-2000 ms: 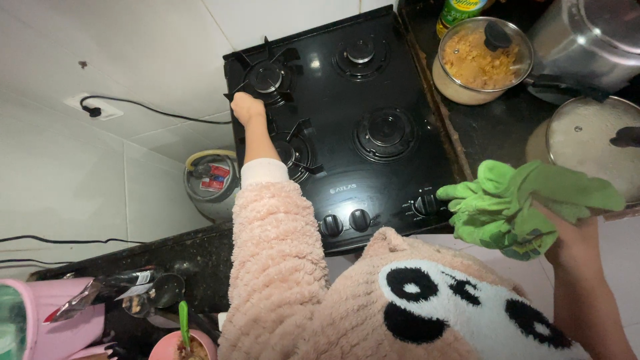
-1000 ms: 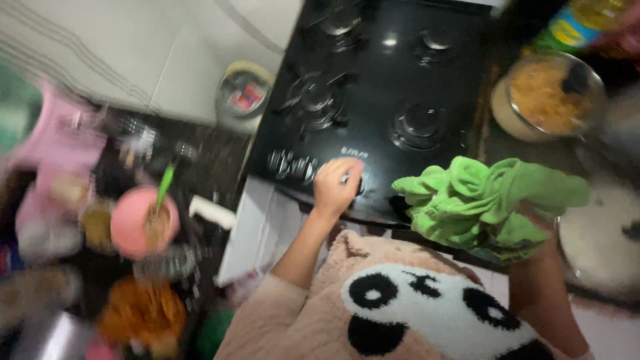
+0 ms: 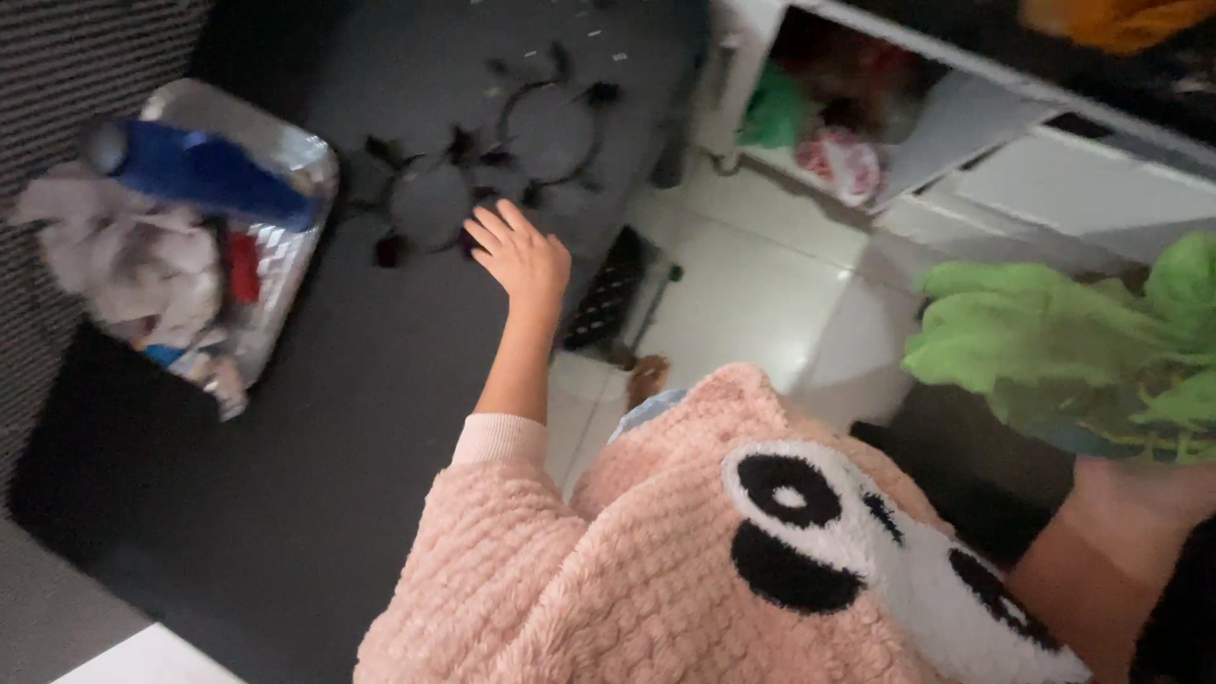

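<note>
My left hand is held over the near edge of a dark flat surface, fingers apart and nothing seen in them. Just past its fingertips lie two black metal stove grates, the nearer one by the fingers and the other farther up; both are blurred. At the right edge, my right hand holds a bunched green cloth, which hides most of the fingers.
A foil tray with a blue bottle and a crumpled pale cloth sits at the left. Open white cabinets stand at the upper right. Below, on the tiled floor, is a dark perforated object.
The view has swung from the stove to the dark surface. My left hand was at the stove's knobs and is now by the grates. The green cloth has stayed with my right hand.
</note>
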